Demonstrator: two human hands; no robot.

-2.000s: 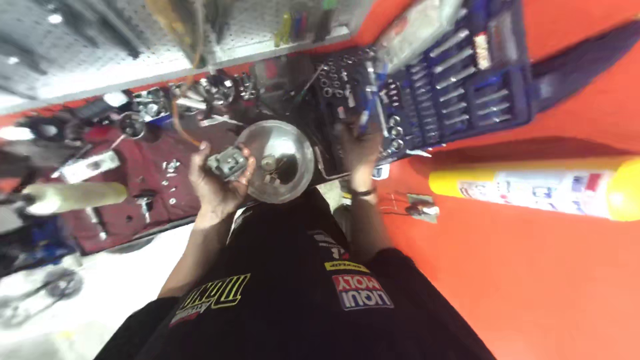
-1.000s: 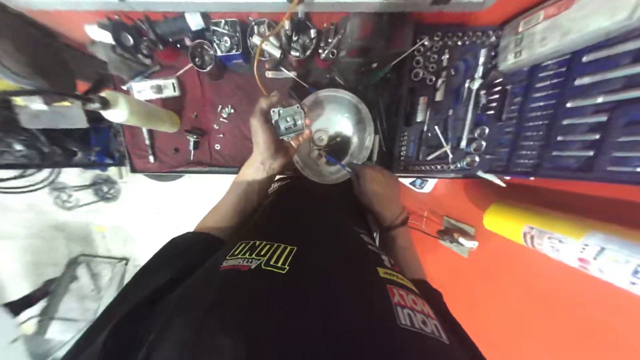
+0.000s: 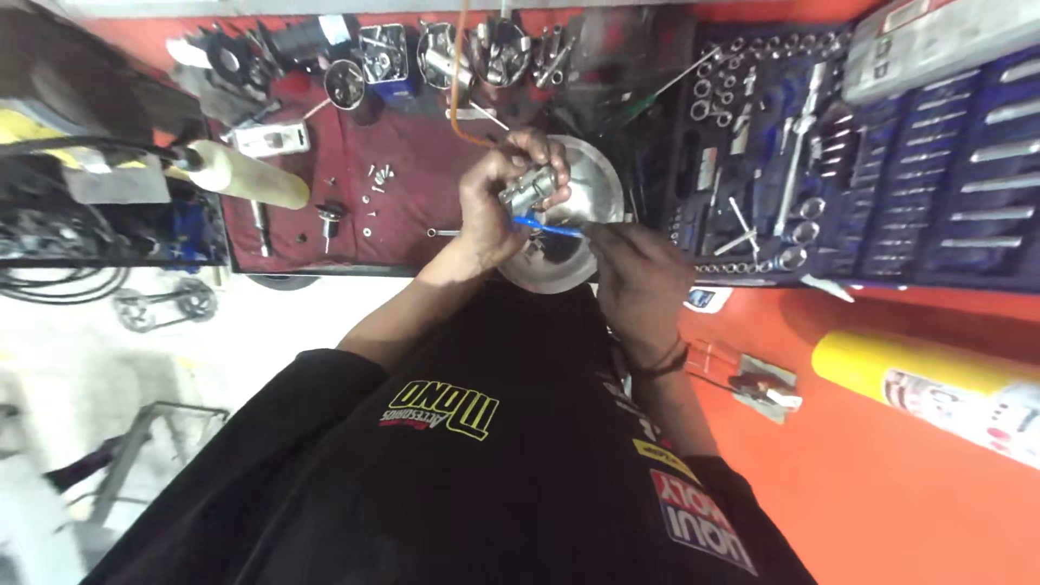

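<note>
My left hand (image 3: 504,191) holds a small metal part (image 3: 530,190), which looks like a carburetor body, over a round metal bowl (image 3: 603,175). A slim blue tool (image 3: 552,229), possibly a brush, is gripped in my right hand (image 3: 642,280), its far end close beneath the metal part. Whether that end touches the part cannot be told. Inside the bowl lie small pieces and dark liquid, partly hidden by my hands. An orange hose (image 3: 456,89) hangs down behind my left hand.
Left of the bowl, a dark red mat (image 3: 325,175) bears screws, a wrench and small parts. Metal cups (image 3: 344,84) of hardware line the back. A blue socket set case (image 3: 857,187) sits at the right. A pale bottle (image 3: 252,175) lies at the left, a yellow cylinder (image 3: 853,357) at the lower right.
My right hand has come from the tool case to the bowl with the blue tool. The metal part in my left hand is now tilted over the bowl. The view has shifted.
</note>
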